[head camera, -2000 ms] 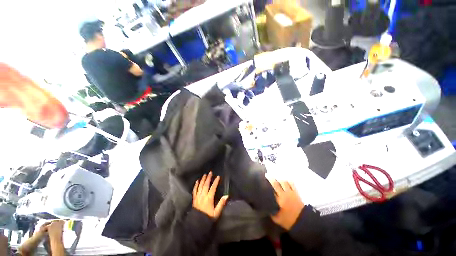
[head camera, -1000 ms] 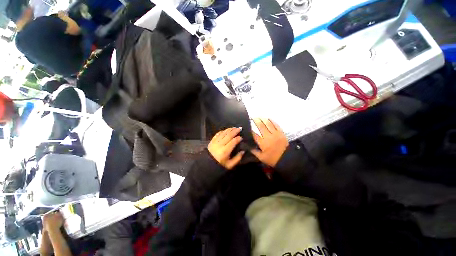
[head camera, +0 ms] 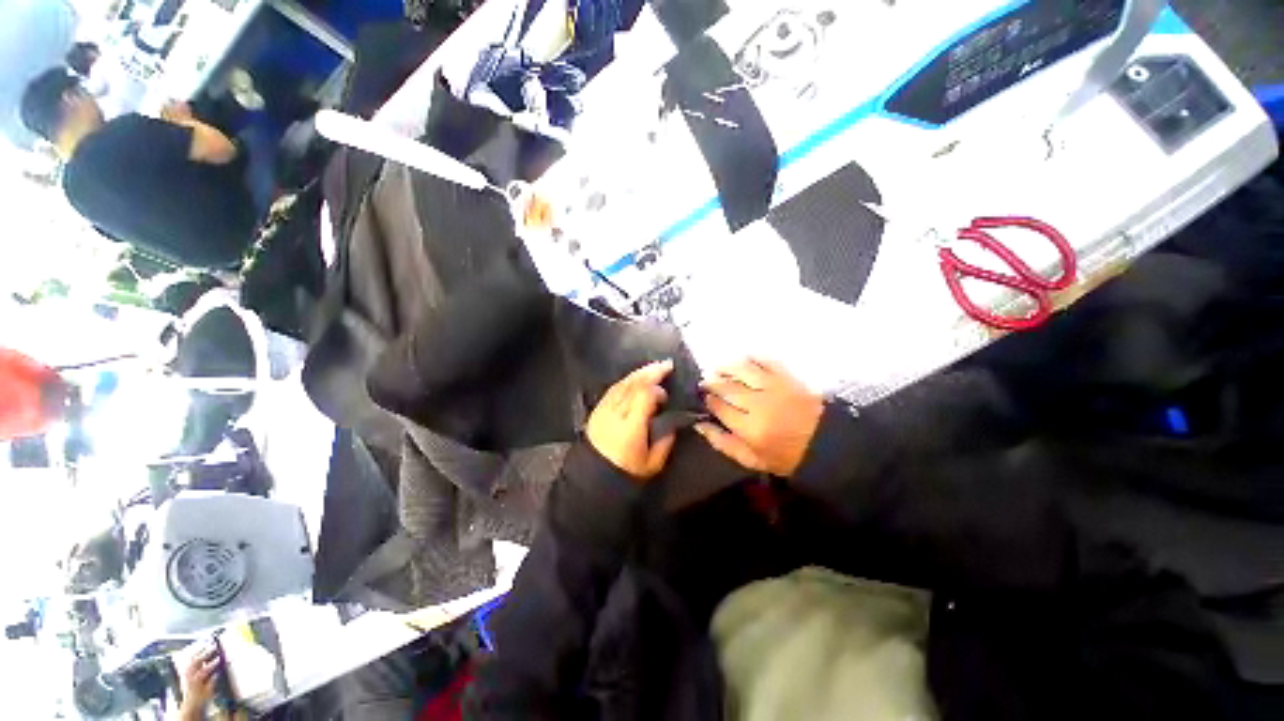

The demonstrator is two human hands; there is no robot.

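Observation:
A dark garment piece lies heaped over the table to the left of the white sewing machine. Its near edge runs between my hands, just in front of the needle area. My left hand has thumb and fingers on the cloth edge. My right hand pinches the same edge from the right. The fingertips of both hands are close together. The exact grip under the fingers is partly hidden.
Red-handled scissors lie on the table at right. A dark fabric scrap is beside them. A dark strip with pale marks lies on the machine head. A person in black is at upper left. Another machine's grey housing stands at lower left.
The view has tilted down to the work. My hands have come together from apart and now hold the cloth edge. A long white rod now shows above the cloth.

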